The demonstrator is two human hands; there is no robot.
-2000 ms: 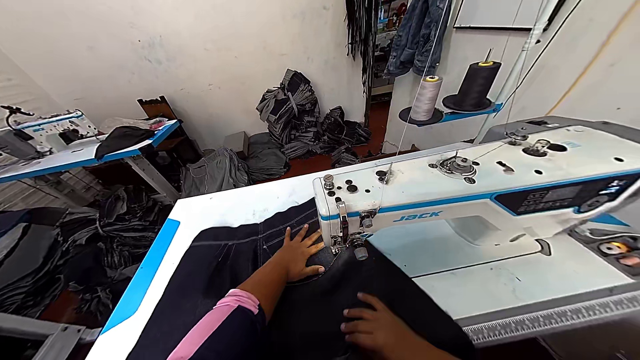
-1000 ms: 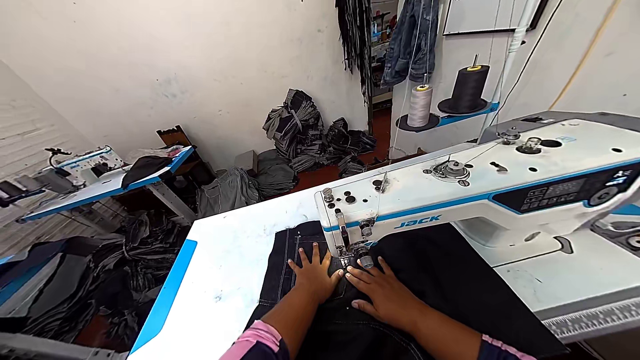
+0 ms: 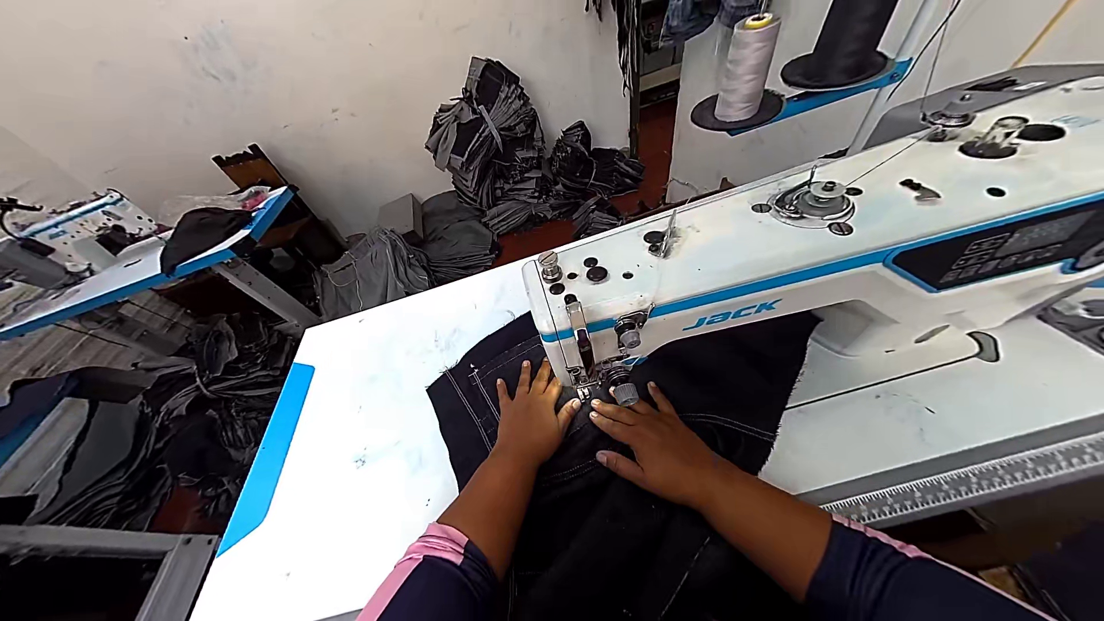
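Note:
Dark denim cloth (image 3: pixel 664 526) with pale stitch lines lies on the white table of a Jack industrial sewing machine (image 3: pixel 707 267). Flat on the cloth, just left of the presser foot (image 3: pixel 584 393), rests my left hand (image 3: pixel 530 418), fingers spread. My right hand (image 3: pixel 651 444) presses the cloth just right of the foot, its fingertips pointing toward it and fingers somewhat apart. Both hands hold nothing in their fingers. Part of the denim passes under the machine arm and shows behind it. The needle tip is too small to make out.
A pale thread cone (image 3: pixel 749 69) and a black thread cone (image 3: pixel 845 43) stand behind the machine. Bundled cut cloth (image 3: pixel 487 138) is stacked by the wall. At the left are another sewing table (image 3: pixel 138 272) and heaped dark cloth (image 3: pixel 224 414). A ruler strip (image 3: pixel 975 483) runs along the near table edge.
Since the oldest frame, my right hand has moved up to beside the presser foot. The denim has shifted and turned, exposing more white table at the left.

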